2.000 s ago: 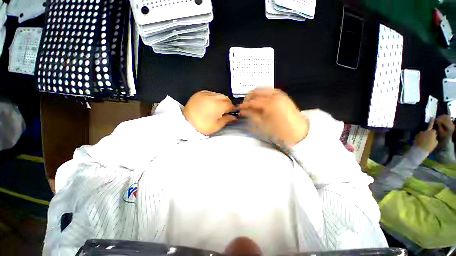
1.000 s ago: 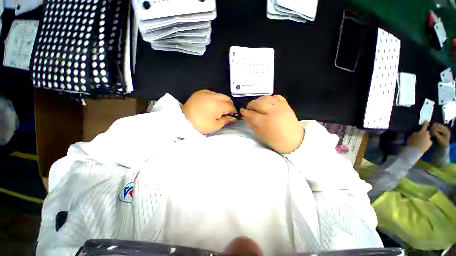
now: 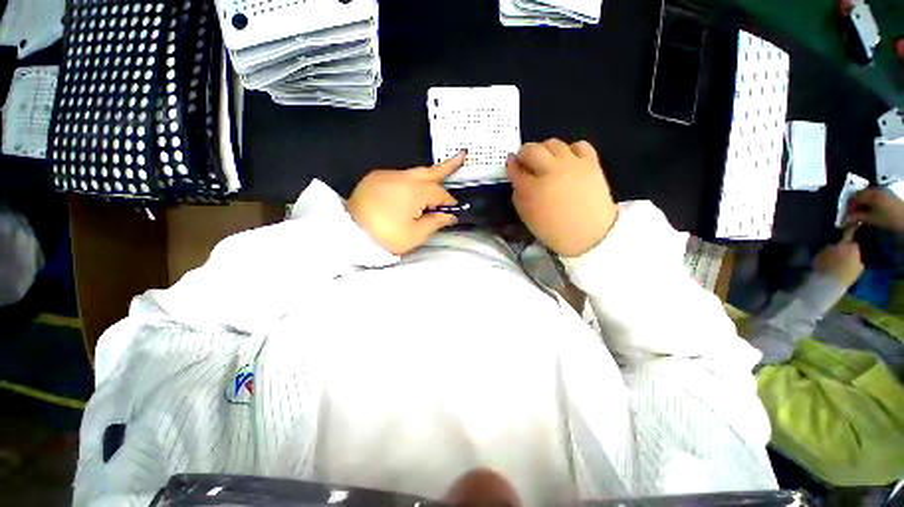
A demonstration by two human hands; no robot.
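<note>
A white perforated plate (image 3: 476, 124) lies flat on the black table in front of me. My left hand (image 3: 401, 206) holds a narrow black strip with white dots (image 3: 448, 208) low in its fingers, while its index finger reaches onto the plate's lower left part. My right hand (image 3: 564, 193) has its fingertips at the plate's lower right corner. Whether a small pad is under those fingertips is hidden. The plate's lower corners are partly covered by my fingers.
A tall fanned pile of white plates (image 3: 315, 59) stands left of centre, beside black dotted sheets (image 3: 129, 109). Another plate pile (image 3: 550, 10) is at the far edge. A phone (image 3: 679, 69) and a long dotted sheet (image 3: 753, 139) lie right. A neighbouring person's hands (image 3: 841, 259) are at far right.
My right hand has moved from the strip up to the plate's lower right corner. My left index finger has extended onto the plate. The view has shifted slightly.
</note>
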